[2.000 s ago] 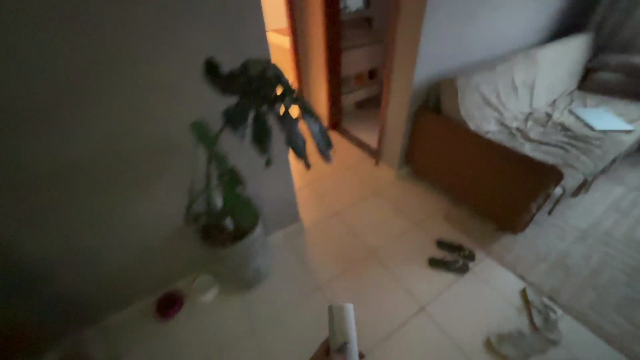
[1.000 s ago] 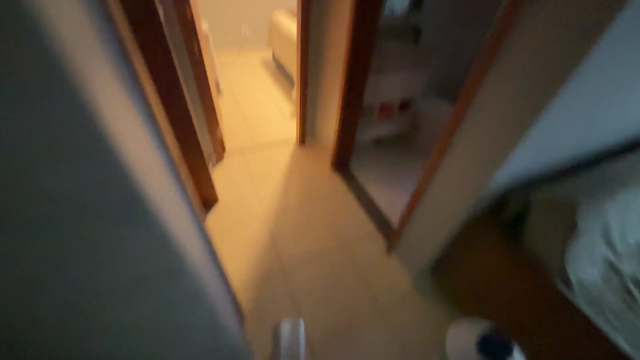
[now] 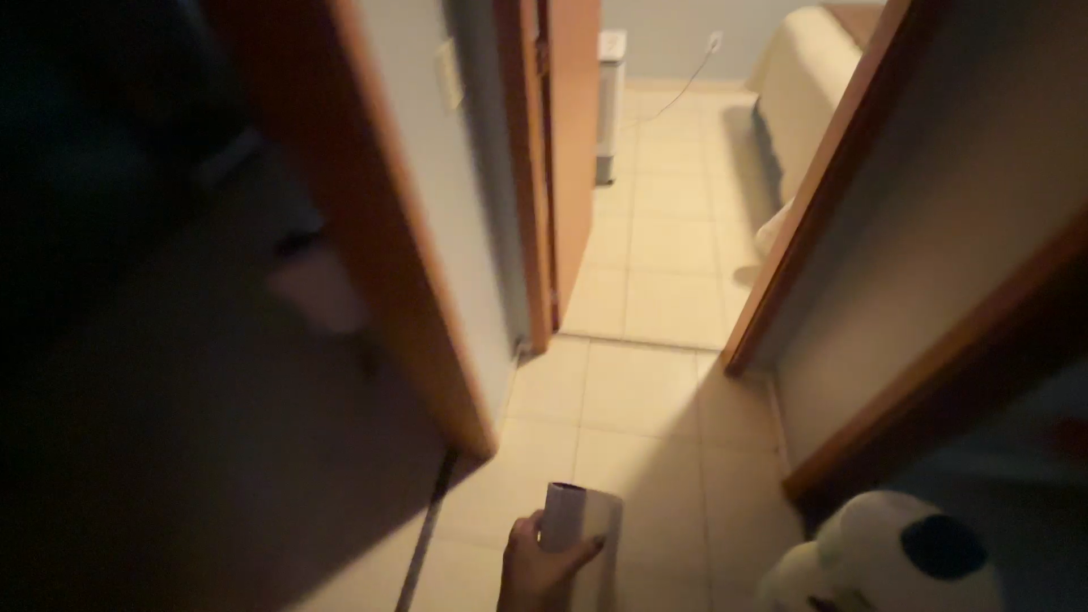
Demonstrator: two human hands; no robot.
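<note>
My left hand [image 3: 544, 561] is at the bottom centre, closed around a pale grey, upright object [image 3: 583, 520]. Its thumb lies across the near face, and the other fingers are partly hidden on the left side. Blur leaves the kind of object unclear. At the lower right is a rounded white thing with a dark patch, apparently a plush toy [image 3: 884, 552]; what supports it cannot be seen. My right hand is out of view.
Wooden door frames [image 3: 399, 212] stand on both sides of a tiled passage [image 3: 637, 382]. Beyond an open wooden door [image 3: 574, 144] are a white upright appliance [image 3: 609, 110], a cord at a wall outlet [image 3: 715, 41] and a bed with a pale cover [image 3: 807, 76].
The view has moved from a room with a potted plant and sofa into the passage, nearer the lit room. The pale object stays at the bottom; more of the hand holding it now shows.
</note>
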